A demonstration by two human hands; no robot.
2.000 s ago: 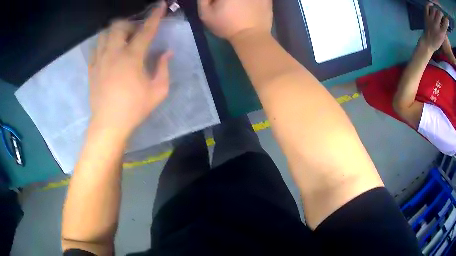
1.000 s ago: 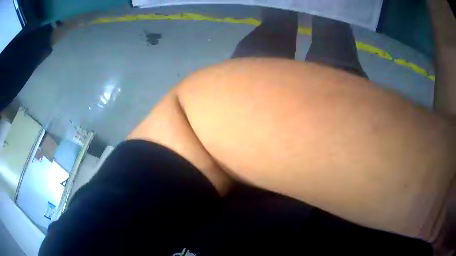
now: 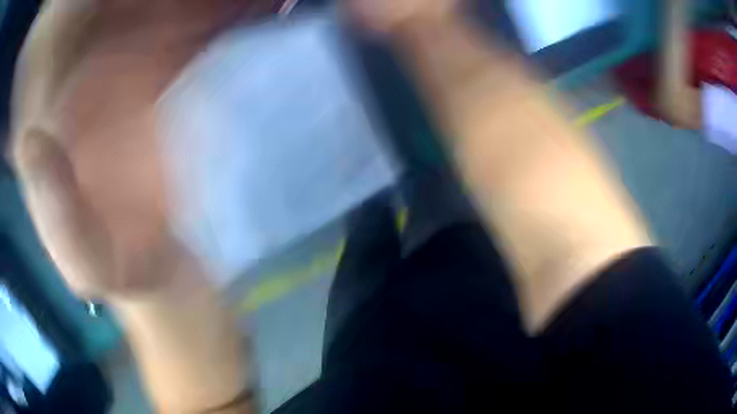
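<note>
The frame is strongly blurred. The white-grey protective sheet lies in front of me, with a dark band, probably the laptop's edge, along its right side. My left hand is raised large and close to the camera at the left and covers the sheet's left part. Its fingers run towards the top edge, and I cannot tell whether they hold anything. My right hand is at the top edge, partly cut off, beyond the sheet's upper right corner. What it touches is hidden.
Another laptop with a bright white surface lies at the upper right. A person's forearm and red garment are at the far right. A bright panel shows at the lower left. Blue racks stand at the right edge.
A second ago a forearm filled the view and only the sheet's edge showed. Now the sheet and both arms are back in view, with the left hand much nearer the camera than two seconds ago.
</note>
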